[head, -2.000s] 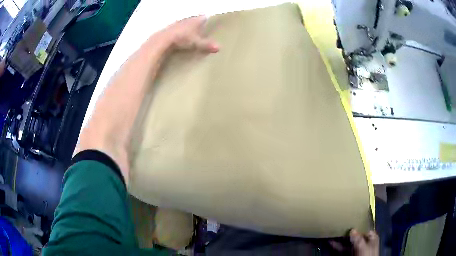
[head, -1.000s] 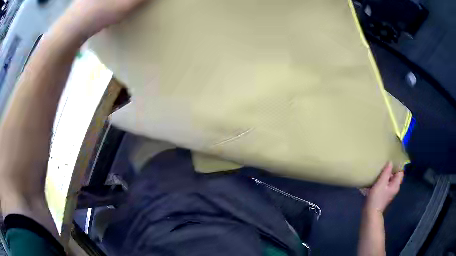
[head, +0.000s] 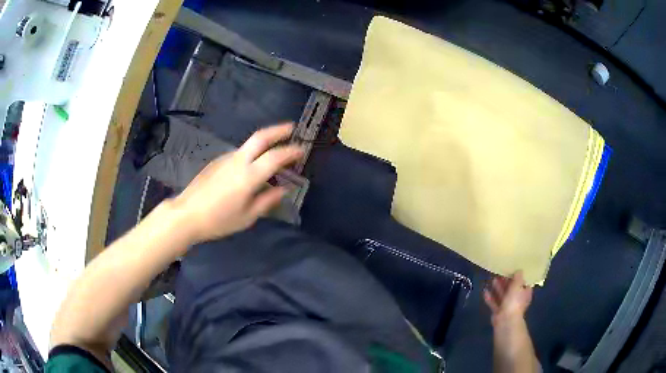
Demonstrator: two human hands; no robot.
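Note:
A beige-yellow cover panel (head: pixel 467 146) with a notched corner lies flat on a low stack beside me, with yellow and blue edges showing at its right. My right hand (head: pixel 509 297) is at the panel's lower right corner, fingertips at its edge; whether they grip it is hard to tell. My left hand (head: pixel 245 178) is raised over the area in front of my lap, fingers apart, slightly blurred and holding nothing.
The white sewing table (head: pixel 131 44) with a wood-coloured edge is at the left, with part of the sewing machine (head: pixel 44 55) on it. A metal frame and pedal (head: pixel 312 120) are under the table. A small white roll (head: pixel 599 73) lies on the dark floor at upper right.
The view has turned from the table to the floor at the side. The panel has moved from the table onto the stack. My left hand has let go of it.

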